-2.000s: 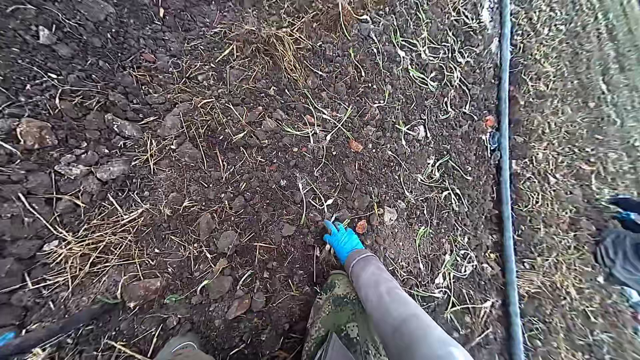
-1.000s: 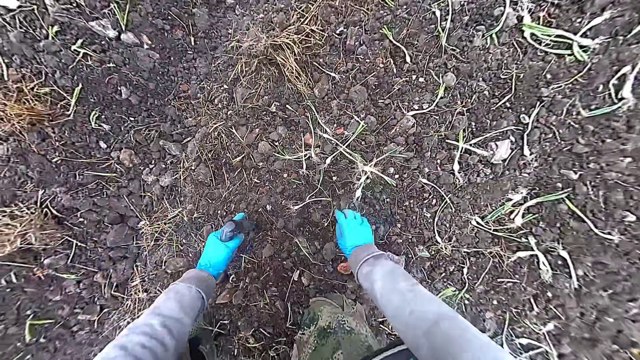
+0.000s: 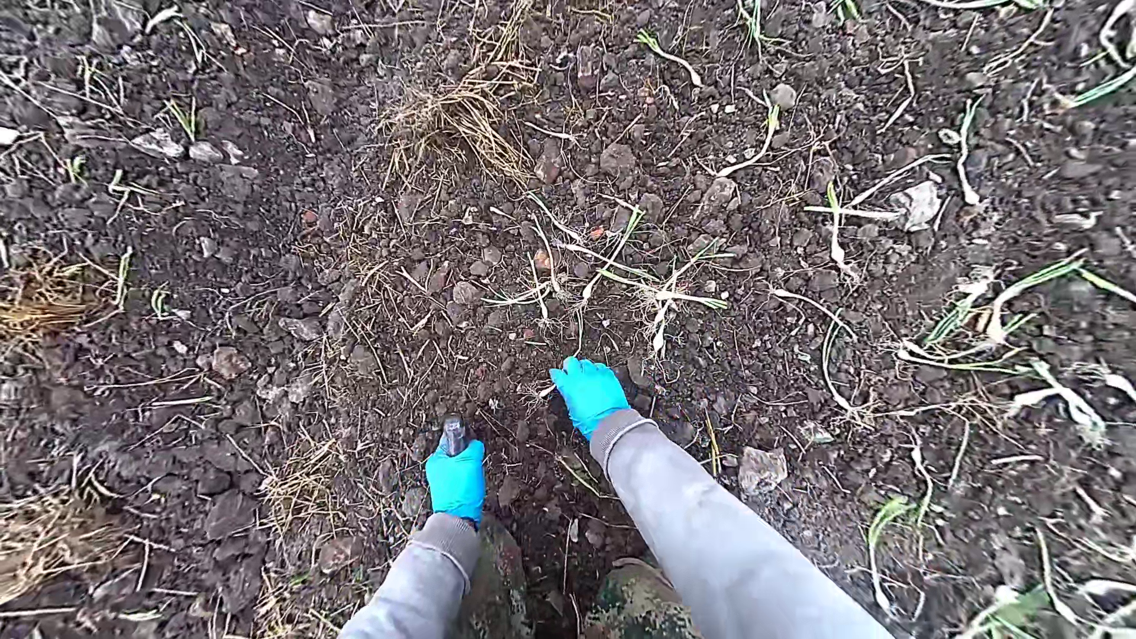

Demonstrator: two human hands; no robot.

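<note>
My left hand [image 3: 456, 479], in a blue glove, is closed around the dark handle of a tool [image 3: 455, 435]; the rest of the tool is hidden. To its right and a little higher, my right hand [image 3: 589, 396], gloved in blue too, is low over the soil, with pale roots [image 3: 538, 390] showing at its fingertips. Whether its fingers grip the plant cannot be told. Just beyond it lie several uprooted plants with white bulbs and green leaves, like young onions [image 3: 661, 297], roots spread on the dark soil.
More uprooted bulb plants [image 3: 998, 319] are strewn over the soil on the right. Dry straw clumps lie at the top [image 3: 466, 115] and far left [image 3: 44, 302]. Stones [image 3: 761, 469] dot the ground. Camouflage-patterned trouser legs [image 3: 635, 603] are at the bottom edge.
My left hand with the dark handle has moved back towards my legs since a second ago. It was not visible two seconds ago. The view has shifted markedly from the first frame.
</note>
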